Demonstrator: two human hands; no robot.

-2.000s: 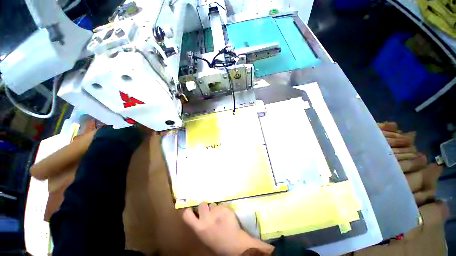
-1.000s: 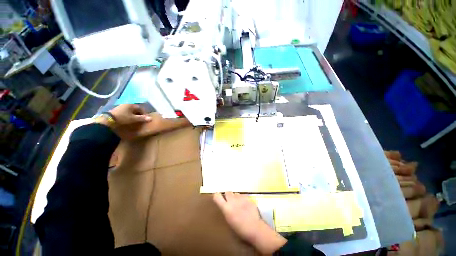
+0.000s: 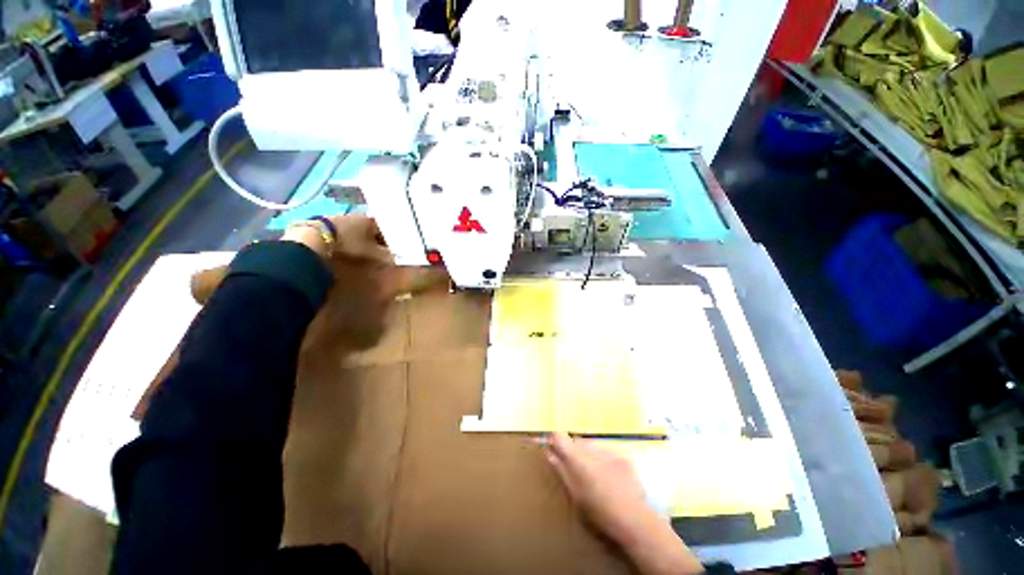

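Note:
A brown garment panel (image 3: 359, 449) with a seam line lies over the table's left side, its right part at the sewing template. The sewing template (image 3: 595, 382), white with a yellow flap (image 3: 526, 318), lies flat right of it. My left hand (image 3: 357, 238) is at the panel's far edge, beside the white machine head (image 3: 466, 208); its fingers are blurred and partly hidden, so its grip is unclear. My right hand (image 3: 601, 483) has its fingertips at the template's near edge, over the panel; whether they pinch anything is unclear.
A control screen (image 3: 309, 34) hangs at upper left. A clamp arm (image 3: 584, 230) with black wires stands right of the head. Printed paper (image 3: 96, 393) lies at left. Brown rolls (image 3: 898, 449) line the right edge. A blue bin (image 3: 881, 281) and olive garments (image 3: 966, 135) are beyond.
My left hand has come into view and moved right and away to the machine head. The panel has been spread out and shifted right, against the template. My right hand has moved right along the template's near edge.

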